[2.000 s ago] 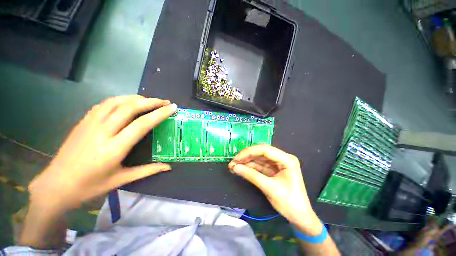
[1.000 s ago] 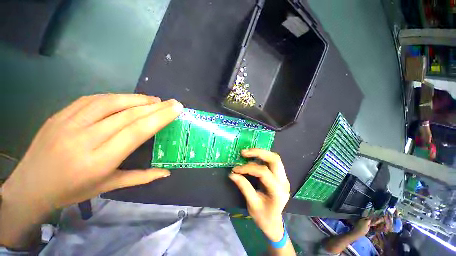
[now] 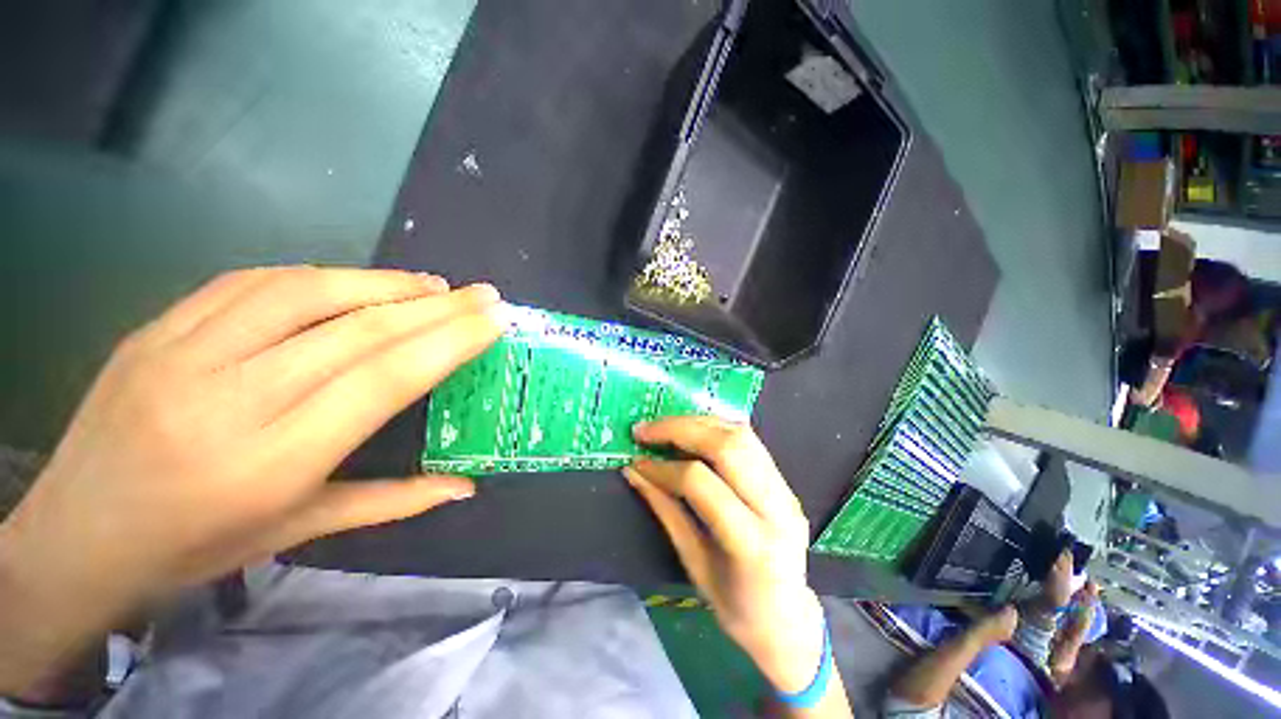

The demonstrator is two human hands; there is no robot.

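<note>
A green PCB panel (image 3: 555, 400) lies on the black mat in front of me, divided into several boards, with a row of pads along its far edge. My left hand (image 3: 281, 407) holds its left end, fingertips on the far corner and thumb at the near edge. My right hand (image 3: 738, 527), with a blue wrist strap (image 3: 806, 671), has its fingertips together at the panel's near edge, right of the middle. Whether a small part is between them cannot be seen. Small gold and silver components (image 3: 674, 270) lie in a corner of the black bin (image 3: 804, 302) beyond the panel.
A fanned PCB stack (image 3: 899, 457) lies on the right of the black mat (image 3: 527, 155). Beside it is a black slotted tray (image 3: 969, 544). Other people's arms (image 3: 969, 653) show at lower right, another person (image 3: 1194, 316) at far right. Shelves and cardboard boxes (image 3: 1145, 193) stand behind.
Over two seconds the view has shifted, moving the bin right in the picture. My right fingertips have moved slightly left along the panel's near edge. My left hand still holds the left end.
</note>
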